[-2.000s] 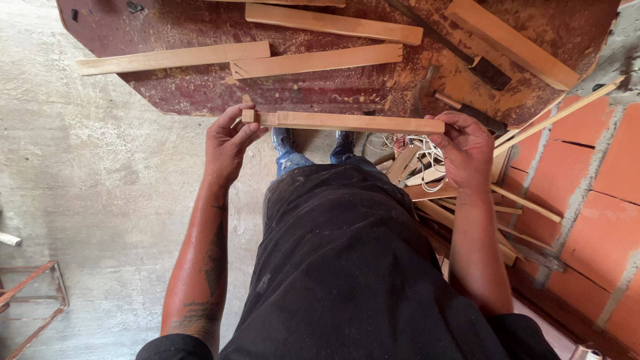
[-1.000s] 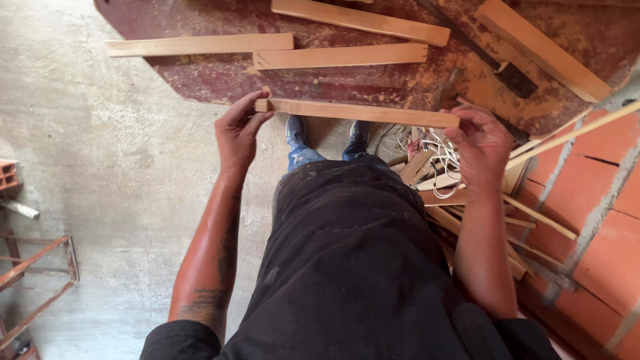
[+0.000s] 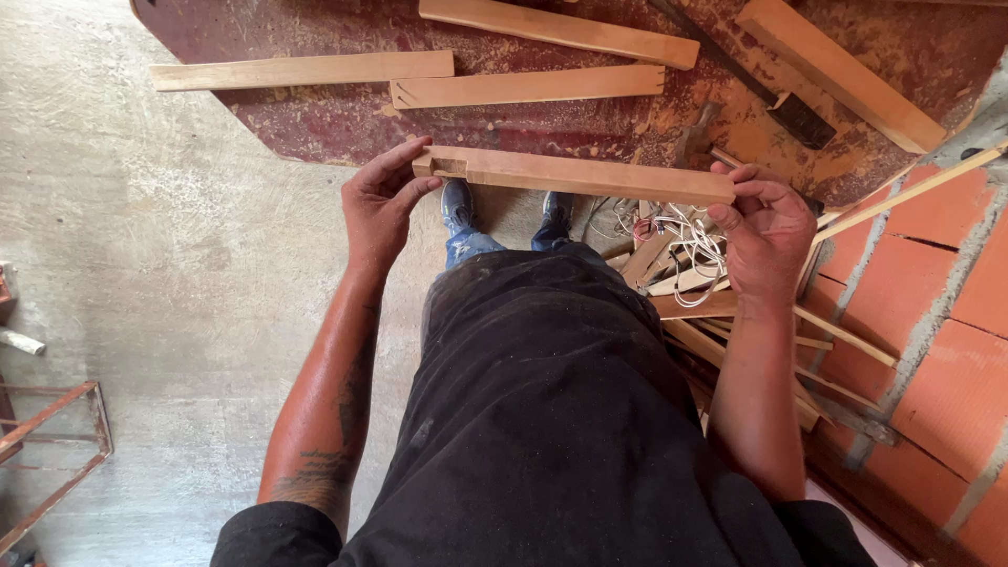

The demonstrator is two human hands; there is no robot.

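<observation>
A notched wooden bar (image 3: 583, 173) is held up between my two hands, nearly level, in front of the worktable's near edge. The fingers of my left hand (image 3: 386, 189) pinch its left end, beside a rectangular notch cut near that end. My right hand (image 3: 760, 213) grips the other end between thumb and fingers. Behind the bar, a flat wood strip with small marks at its ends (image 3: 528, 88), a second strip (image 3: 299, 71) and a third one (image 3: 559, 31) lie on the worn red worktable (image 3: 315, 126).
On the table's right side are a thick wooden block (image 3: 843, 75), a dark-headed tool with a long handle (image 3: 799, 120) and a hammer (image 3: 697, 135), partly hidden. Offcuts (image 3: 693, 339) and white cord (image 3: 697, 252) lie below, by the hollow-brick wall (image 3: 945, 378). A rusty metal frame (image 3: 98, 417) stands at left.
The bar has turned in my hands: its notch now shows near the left end, where one second ago a plain face was seen. Both hands still hold the ends.
</observation>
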